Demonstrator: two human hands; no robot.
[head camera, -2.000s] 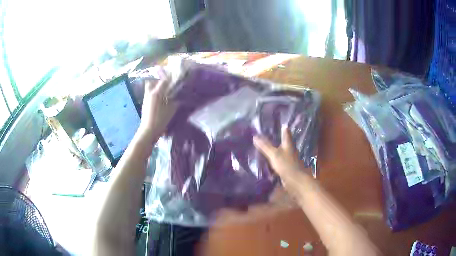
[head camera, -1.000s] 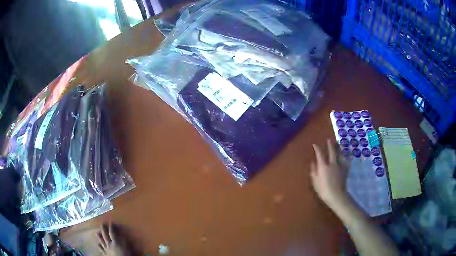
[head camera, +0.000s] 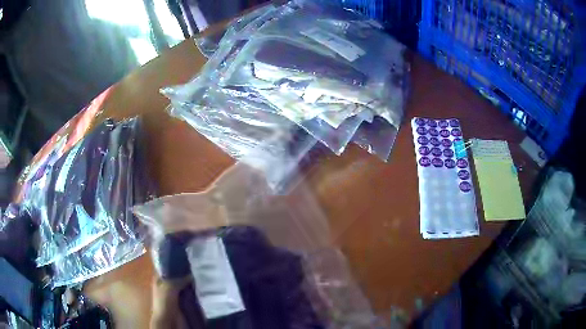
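A clear polybag with a dark purple garment and a white label lies across the bottom centre, blurred. My left hand is a blurred skin-coloured patch at the bag's lower left edge and appears to grip it. A pale, see-through smear over the bag's upper edge may be my right hand, but its shape and fingers cannot be made out. A stack of bagged garments lies beyond, at the far centre.
More glossy bagged garments lie at the left. A sheet of purple round stickers with a turquoise clip lies at the right, beside a yellow pad. Blue crates stand at the far right.
The labelled purple garment bag has come from the stack towards me, to the bottom centre. My right hand has left the sticker sheet. My left hand is now at the bag's edge.
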